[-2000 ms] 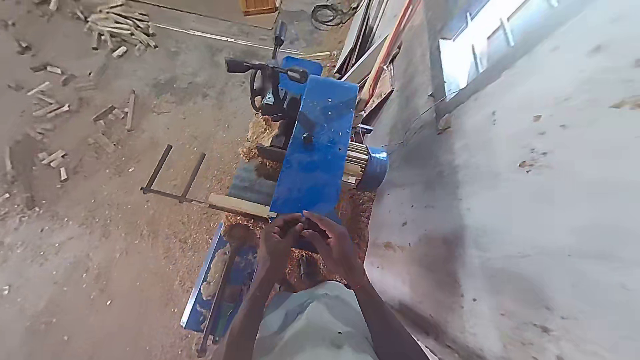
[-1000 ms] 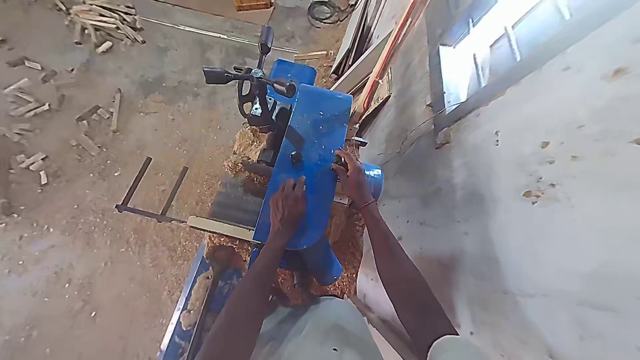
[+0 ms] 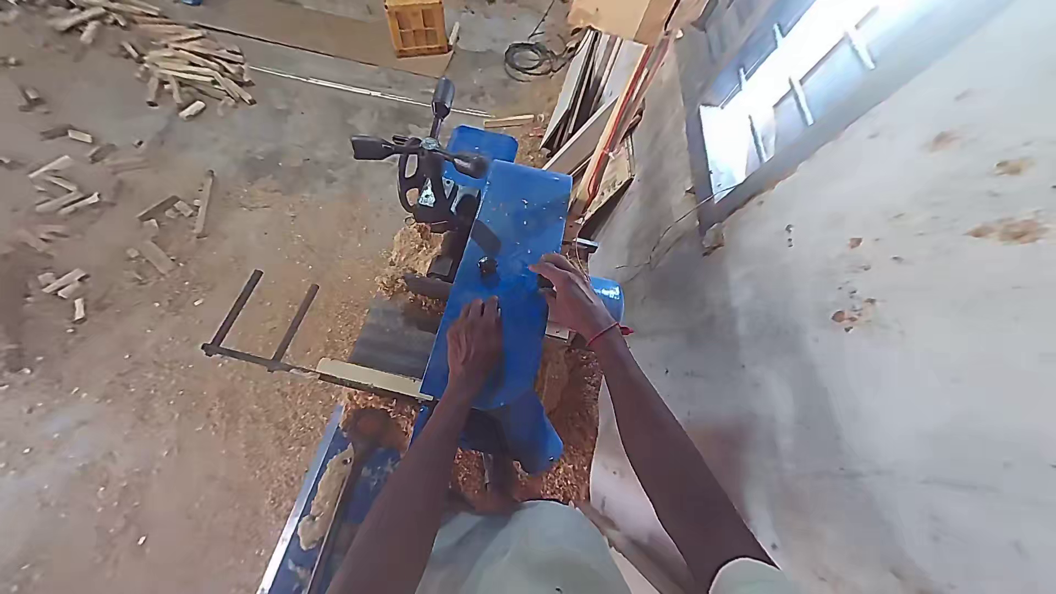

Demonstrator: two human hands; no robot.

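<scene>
A blue metal cover (image 3: 528, 206) of a woodworking machine lies below me, with a black knob (image 3: 487, 266) on its top. My left hand (image 3: 475, 342) rests on the cover just below the knob, fingers bent; whether it grips anything cannot be told. At the cover's right edge is my right hand (image 3: 571, 295), its fingers spread over the edge and partly hidden. A black-handled star wheel (image 3: 430, 145) stands at the machine's far left side. Left of the cover is a dark metal bed (image 3: 394, 338), with a pale wooden strip (image 3: 371, 378) along its near edge.
A black metal fork-shaped bar (image 3: 276, 359) juts out left. Wood shavings (image 3: 577, 412) surround the machine. Wood offcuts (image 3: 194, 66) lie on the floor at upper left. A wall (image 3: 825, 371) runs close on the right, boards (image 3: 586, 91) lean beyond, and a yellow crate (image 3: 417, 29) stands farther off.
My hands were together at the cover's near end two seconds ago. They have moved apart and forward, the left onto the cover's top, the right to its right edge.
</scene>
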